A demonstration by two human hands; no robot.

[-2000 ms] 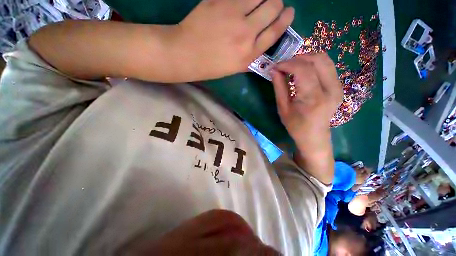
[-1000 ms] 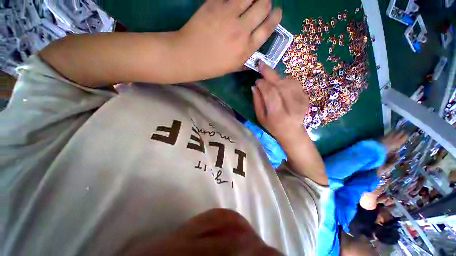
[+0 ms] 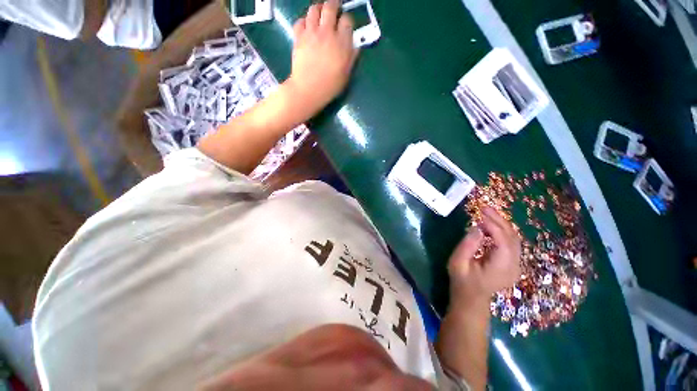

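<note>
My left hand (image 3: pixel 325 50) is at the top, over the bench, with its fingers at a white housing (image 3: pixel 367 23) partly covered by the hand; whether it grips it is unclear. My right hand (image 3: pixel 487 256) is at the near-left edge of the heap of small coppery parts (image 3: pixel 554 267), fingers curled, with coppery bits between thumb and fingers. A stack of white housings (image 3: pixel 409 179) lies just beyond the right fingertips. A larger, fanned stack of housings (image 3: pixel 497 88) lies farther up, against the pale rail.
A box of jumbled white housings (image 3: pixel 206 95) stands below the bench edge at left. Another housing (image 3: pixel 252 9) is at the top bench edge. Beyond the pale rail (image 3: pixel 569 145) lie spaced units with blue pieces (image 3: pixel 567 40). A metal support (image 3: pixel 669 311) joins the rail at lower right.
The view has shifted, showing the box and both stacks. My hands have parted: the left moved away up the bench, the right went to the heap. The housing they worked on together is no longer between them.
</note>
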